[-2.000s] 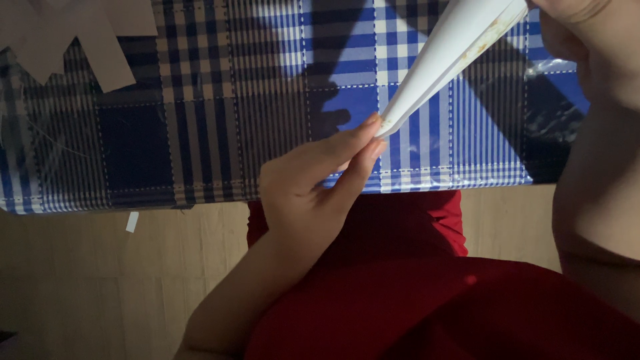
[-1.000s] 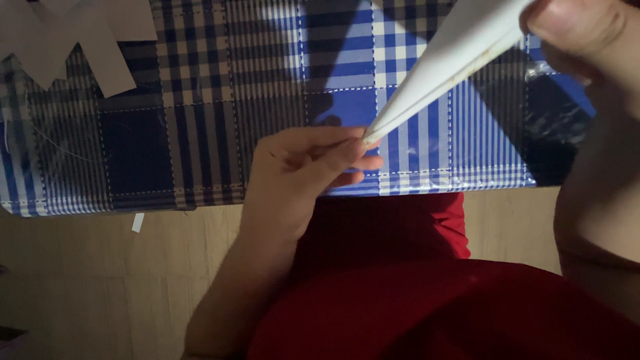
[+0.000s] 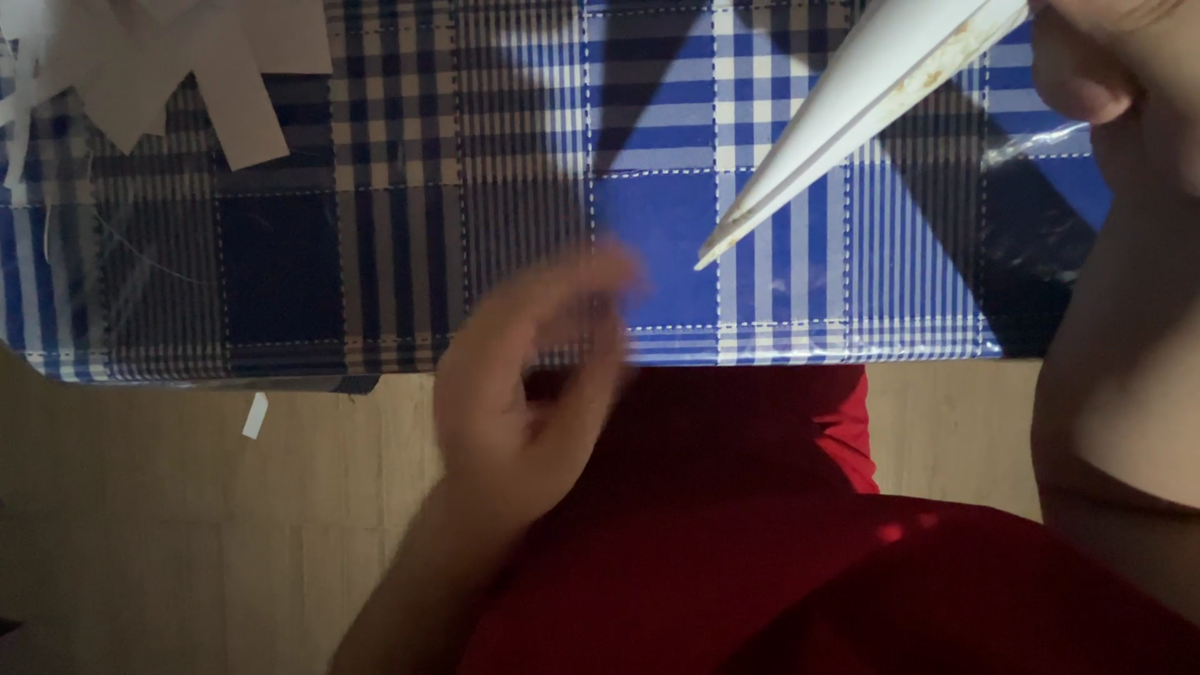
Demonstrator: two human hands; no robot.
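Observation:
A long white cone of rolled or folded paper [image 3: 862, 103] slants from the top right down to a narrow tip, with yellowish-brown marks along its edge. My right hand [image 3: 1106, 66], partly cut off by the frame's top right corner, is at the wide end and holds it there. Blurred by motion, my left hand [image 3: 553, 375] is left of and below the tip, apart from it, with thumb and fingers spread and nothing between them.
Several white paper strips [image 3: 248, 103] lie in a pile at the table's upper left. A blue checked plastic tablecloth [image 3: 281, 272] covers the table, its near edge in front of my lap. One small white scrap [image 3: 255, 415] is on the wooden-looking floor.
My left hand has let go of the cone's tip and moved away from it, to the left and down. The cone remains with my right hand.

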